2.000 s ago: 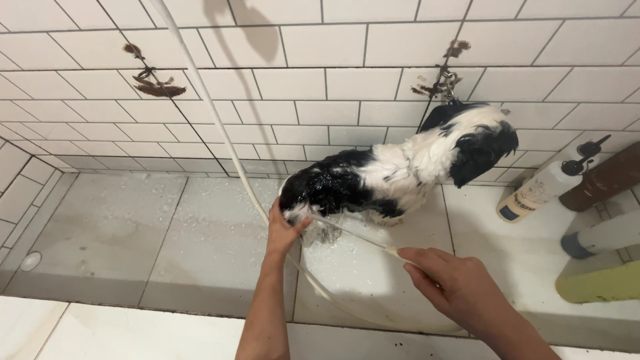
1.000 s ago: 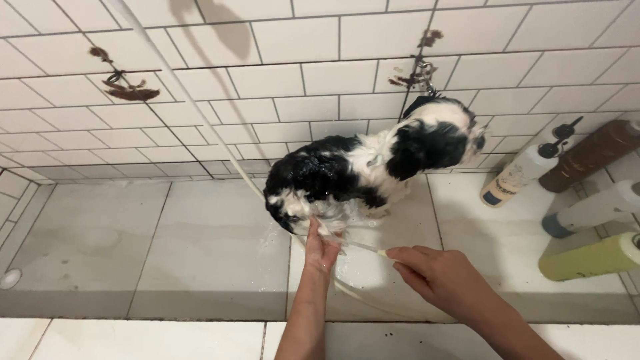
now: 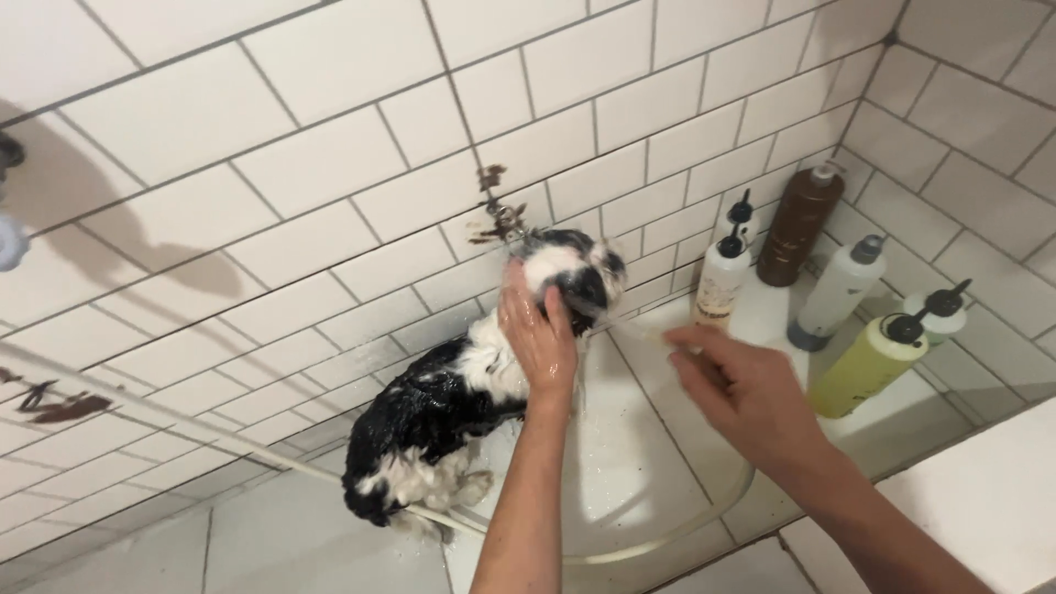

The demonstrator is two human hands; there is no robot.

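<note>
A wet black and white dog [image 3: 429, 404] stands in a tiled basin against the wall. My left hand [image 3: 536, 334] rests on the side of its neck, just behind the head, with the fingers spread. Pinched in my right hand [image 3: 734, 379] is the end of a pale hose [image 3: 652, 549], from which water sprays onto the dog's head. The hose loops down from that hand, passes under the dog and runs up the wall at the left. Part of the dog's neck is hidden behind my left hand.
Several bottles stand in the right corner: a white one [image 3: 722, 285], a brown one [image 3: 800, 223], a clear one [image 3: 837, 289] and a yellow one [image 3: 870, 363]. A metal fixture [image 3: 505, 221] is on the wall by the dog's head. The basin's pale ledge [image 3: 982, 495] runs along the lower right.
My left hand has moved from the dog's rear to its neck. My right hand has brought the hose end up to the dog's head. The view has shifted right.
</note>
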